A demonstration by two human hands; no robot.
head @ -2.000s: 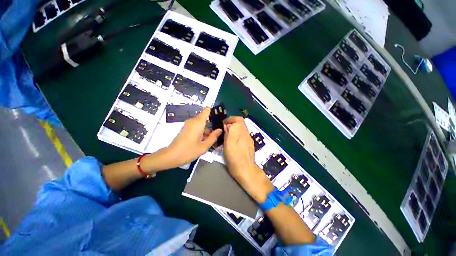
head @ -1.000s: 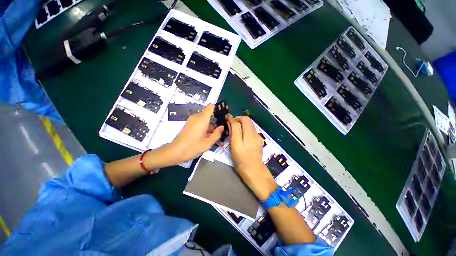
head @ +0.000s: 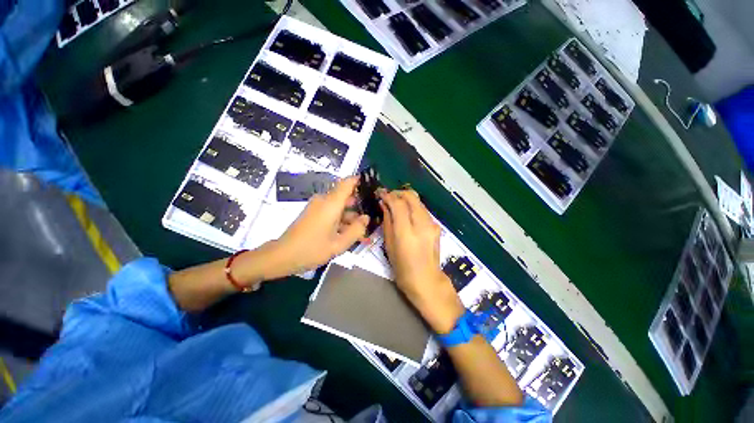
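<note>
My left hand (head: 318,227) holds a small black bracket (head: 369,197) upright between thumb and fingers. My right hand (head: 411,240) is at the bracket's right side, its fingertips bent against or very near it; whether they hold a small piece is hidden. The grey-brown adhesive sheet (head: 364,312) with white edges lies over the near blister tray (head: 473,335), below my right hand. The left blister tray (head: 240,149) holds black brackets in two rows, and a greyer bracket (head: 302,186) lies beside my left fingers.
More blister trays with black parts lie beyond the pale strip (head: 496,231): one at the top (head: 430,29), one at the right (head: 562,124), one at the far right (head: 694,301). A corded black device (head: 136,76) lies at the left, near a blue sleeve (head: 29,99).
My right hand has shifted slightly right and its fingers have changed pose. The bracket has turned a little in my left hand. The trays beyond the strip have moved slightly left in view.
</note>
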